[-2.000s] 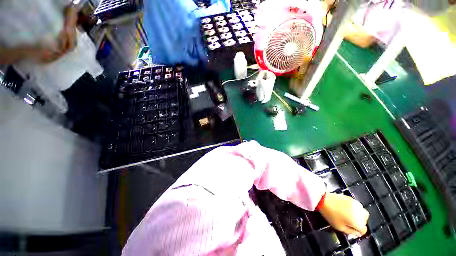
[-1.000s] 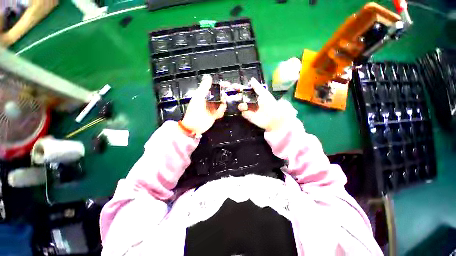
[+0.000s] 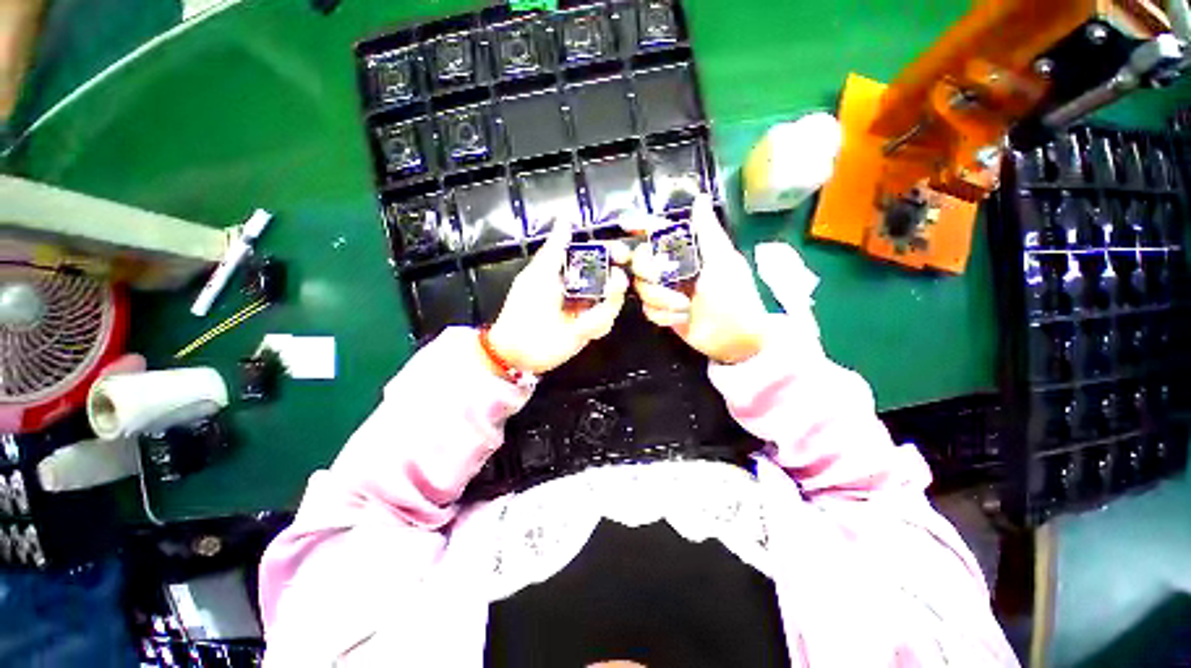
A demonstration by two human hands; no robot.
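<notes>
My left hand (image 3: pixel 546 317) holds a small black square unit (image 3: pixel 587 272) between thumb and fingers, its face up. My right hand (image 3: pixel 716 298) holds a second black square unit (image 3: pixel 673 255), slightly tilted. The hands are close together over the large black blister tray (image 3: pixel 537 170). The tray's top row holds units in its pockets, and two more units sit at the left of the second row. Several other pockets look empty. My hands and forearms hide part of the tray's lower half.
To the right stand a whitish bottle (image 3: pixel 793 162), a crumpled white tissue (image 3: pixel 788 274), the orange press (image 3: pixel 901 183) and a filled black tray (image 3: pixel 1104 300). To the left lie a marker pen (image 3: pixel 231 262), yellowish sticks (image 3: pixel 222 328), a white label (image 3: pixel 301 356), a white roll (image 3: pixel 159 399) and a fan (image 3: pixel 52 313).
Two seconds ago the view faced the fan and one hand reached into the tray. Since one second ago, both hands still hold units, whose faces now show more clearly; the tissue has come into view.
</notes>
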